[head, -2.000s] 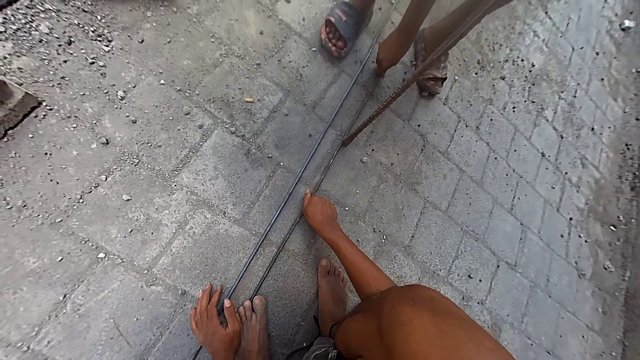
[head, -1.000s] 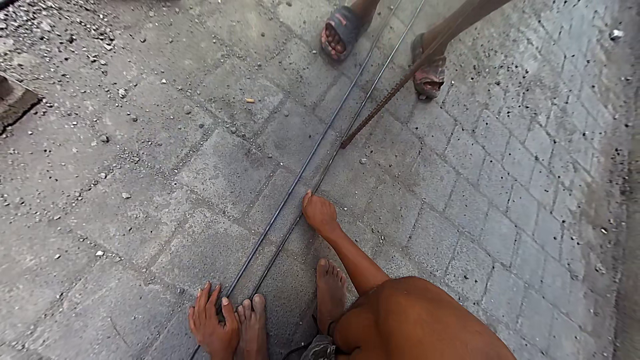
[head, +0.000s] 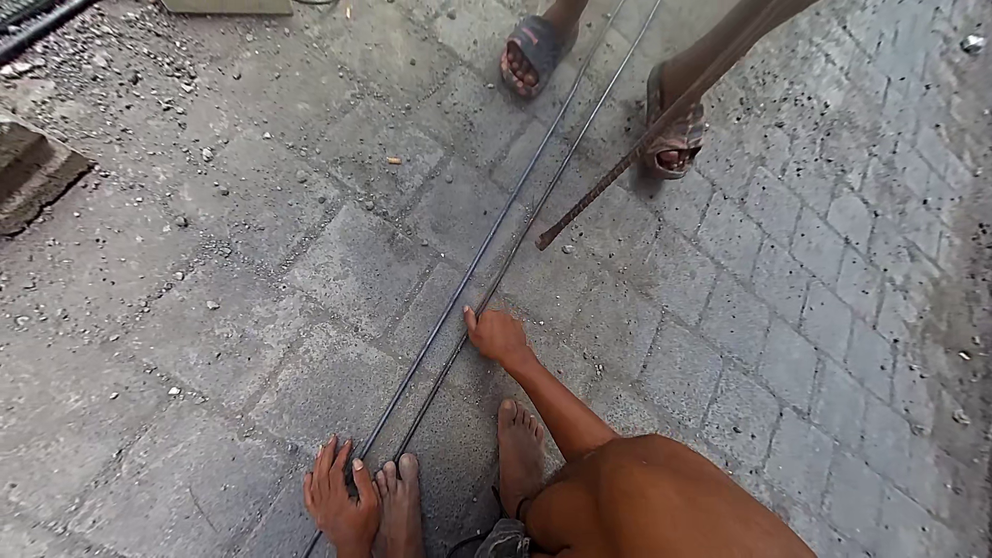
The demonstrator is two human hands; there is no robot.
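Two thin metal rods run diagonally over the paving, side by side. My right hand (head: 496,333) is closed round the right rod (head: 514,252) at about its visible middle. My left hand (head: 339,496) lies over the left rod (head: 459,291) at the lower left, next to my bare left foot (head: 399,500); whether its fingers grip the rod is hidden. The lower end of the right rod passes out of sight at that foot. A ribbed, rusty steel bar (head: 593,194) slants down from the upper right, its end just right of the rods.
Another person's sandalled feet (head: 535,58) (head: 674,139) stand on both sides of the rods at the top. A rough block (head: 35,174) lies at the left edge, with loose gravel (head: 147,101) about it. My bare right foot (head: 521,453) is on the paving stones (head: 349,271).
The other person's hand, near the rods two seconds ago, has gone out of view. Both rods now run unobstructed by it between the sandals. My hands have kept their places on the rods.
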